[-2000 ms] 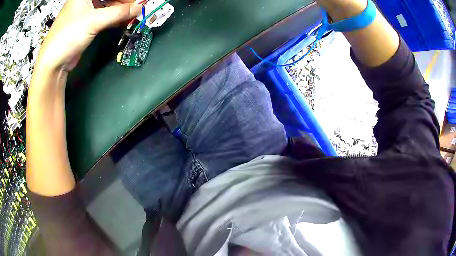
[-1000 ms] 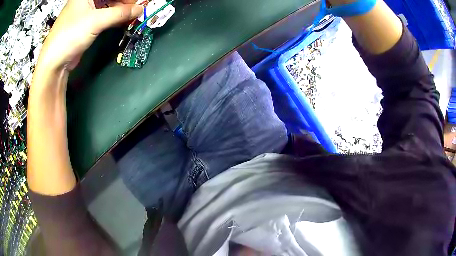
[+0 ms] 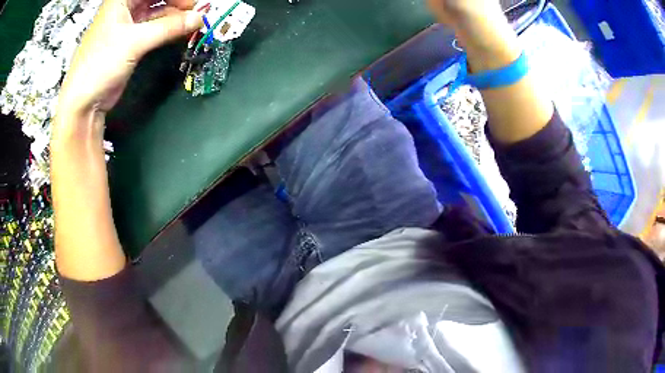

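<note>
My left hand [image 3: 149,33] is at the top left, its fingers partly cut off by the top edge. Its thumb is at the near side of a white housing [image 3: 232,22], and the hand holds it above the green mat. Red, blue, green and dark wires run by the housing to a small green circuit board [image 3: 210,69] just below it. My right hand [image 3: 470,18], with a blue wrist band, is at the top edge. Its fingers are cut off, so what it holds cannot be told.
White housings [image 3: 36,80] are piled at the far left. Rows of yellow-green boards [image 3: 33,291] stand below them. A blue tote [image 3: 474,171] with whitish contents is right of my lap. Another blue bin [image 3: 620,33] is at the top right. A dark cord shows near my right wrist.
My right hand has moved left and down into view, and more of the blue tote shows behind the arm. My left hand still holds the housing, with the board tilted slightly differently.
</note>
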